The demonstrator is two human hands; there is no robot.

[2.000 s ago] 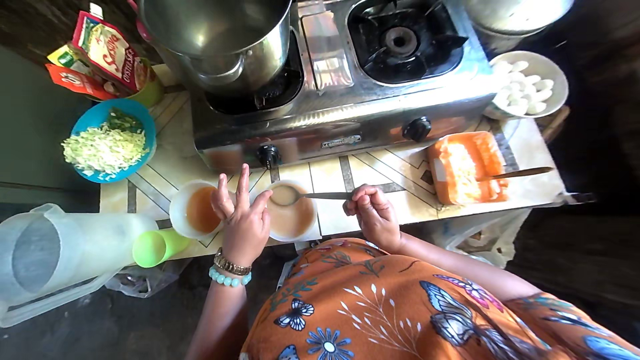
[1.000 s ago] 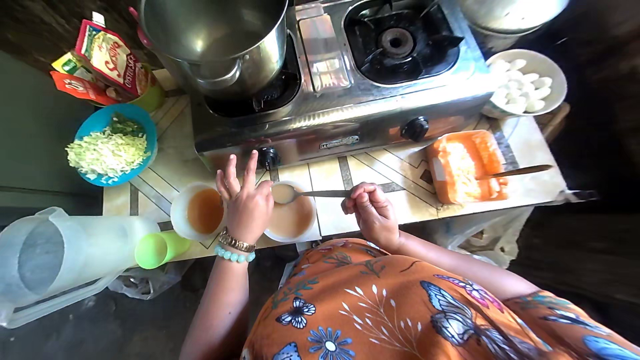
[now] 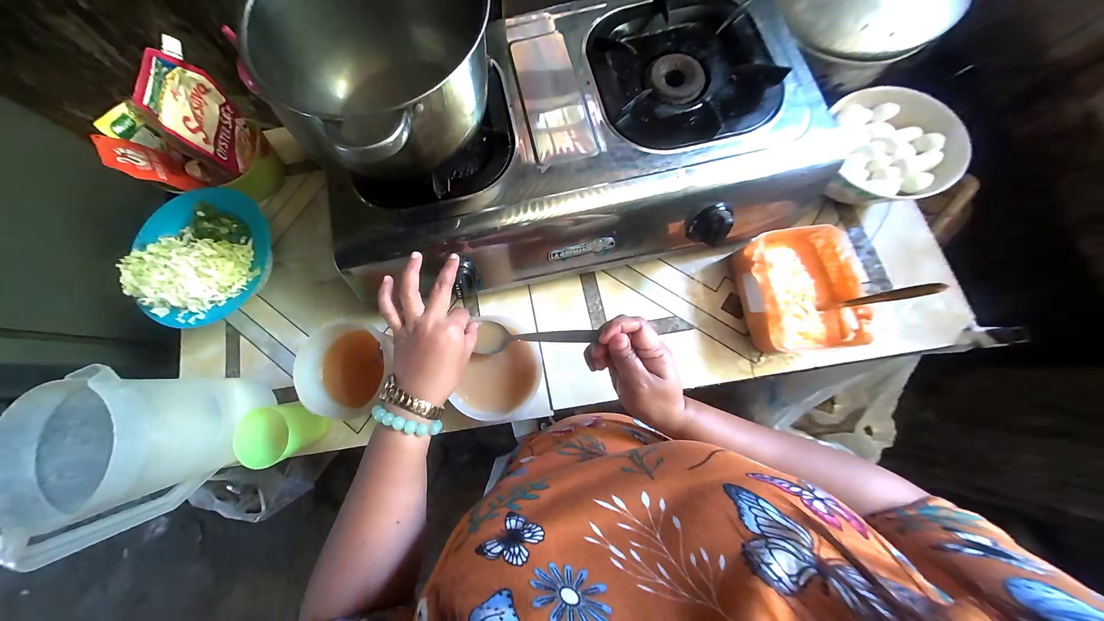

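Observation:
My right hand (image 3: 640, 366) grips the handle end of a metal spoon (image 3: 561, 336), whose bowl is over a white bowl of cloudy beige liquid (image 3: 496, 379). My left hand (image 3: 429, 341) is at the left rim of that bowl, three fingers spread upward toward the stove and the thumb close to the spoon's bowl. Whether it pinches anything there is hard to see. Left of this hand stands a white bowl of brown-orange liquid (image 3: 352, 369). Behind both hands is a steel two-burner gas stove (image 3: 517, 250) with a large steel pot (image 3: 371, 95) on its left burner.
A blue bowl of shredded cabbage (image 3: 194, 259), sauce pouches (image 3: 190, 112), a green cup (image 3: 280, 434) and a translucent pitcher (image 3: 129, 448) are at left. Right lie an orange tub (image 3: 802, 289) with a utensil (image 3: 897, 295), a bowl of peeled eggs (image 3: 901, 147) and a lidded pot (image 3: 875, 30).
The fingers of my left hand have shifted slightly from their earlier spread, over the same bowls. My right hand keeps hold of the spoon in about the same place.

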